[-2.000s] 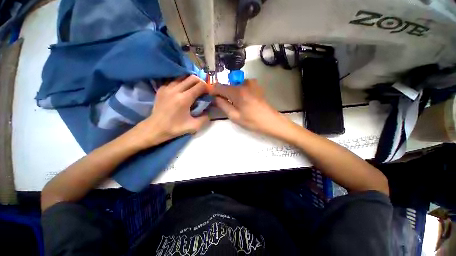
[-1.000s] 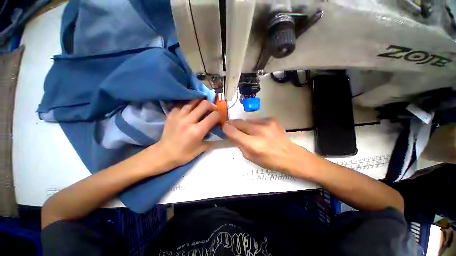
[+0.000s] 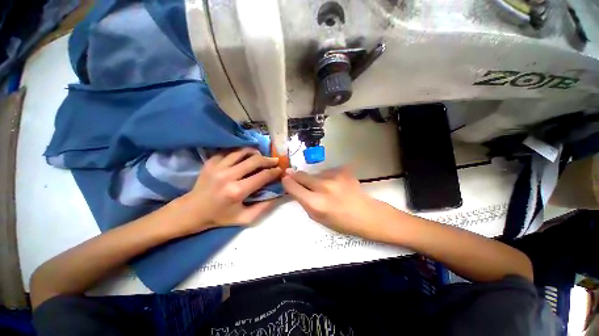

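Observation:
The blue garment, dark and pale panels, lies bunched on the table left of the needle. A narrow orange strip shows at its edge, just below the presser foot area. My left hand presses on the garment, fingertips at the strip's left side. My right hand has thumb and forefinger together at the strip's lower right edge, pinching it. The sewing machine head stands above. The blue knob is right of the needle. The needle tip is hidden behind the machine's front bar.
A black phone lies right of the needle, with dark scissor handles behind it. Black and white striped strips hang at the right table edge. A ribbed dark dial is on the machine head. Blue baskets are below the table.
The view has shifted, so machine and phone sit differently in the picture. The orange strip, covered by fingers at first, now shows between my hands. Both hands stay at the garment edge near the needle.

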